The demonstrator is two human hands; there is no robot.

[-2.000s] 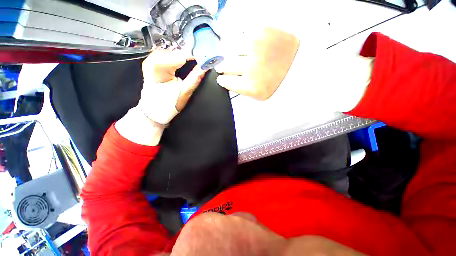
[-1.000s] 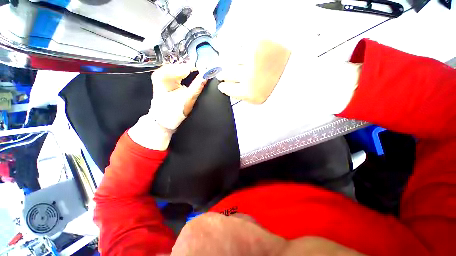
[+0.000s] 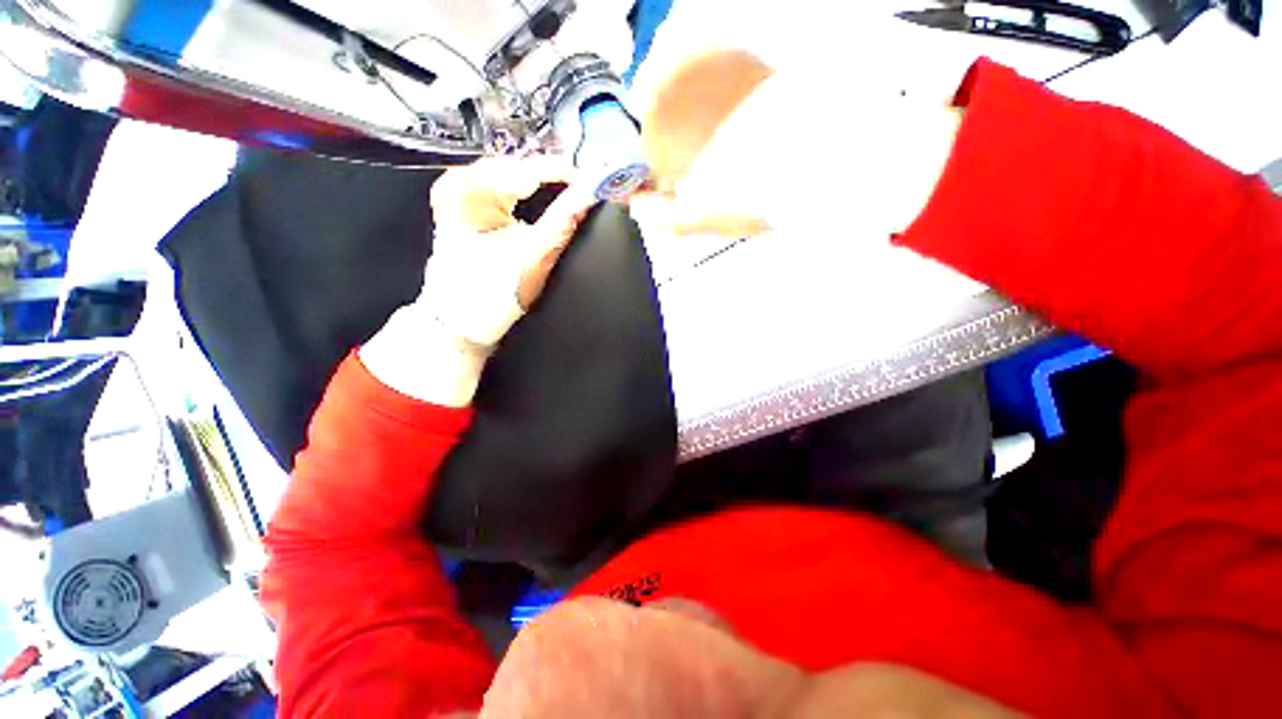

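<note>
A black garment piece [image 3: 570, 407] lies under the sewing machine [image 3: 281, 70] and hangs over the table edge toward the lap. My left hand [image 3: 499, 239] holds the cloth beside the needle area, thumb and fingers together at the blue-grey round attachment [image 3: 609, 148]. My right hand [image 3: 731, 141] is just right of that attachment, its fingertips near the cloth's edge. The right hand is washed out by glare and partly behind the attachment, so its grip cannot be told. The needle and any label are hidden.
Black thread snips [image 3: 1040, 21] lie at the top right of the white table [image 3: 830, 309], with small dark pieces [image 3: 1181, 14] beyond them. A printed ruler [image 3: 872, 372] runs along the near edge. A blue crate [image 3: 1047, 379] is below right. A grey fan box [image 3: 134, 576] stands at left.
My right hand has turned and shifted toward the machine, and its forearm has moved left and up. My left hand keeps its place on the cloth. The view has shifted slightly.
</note>
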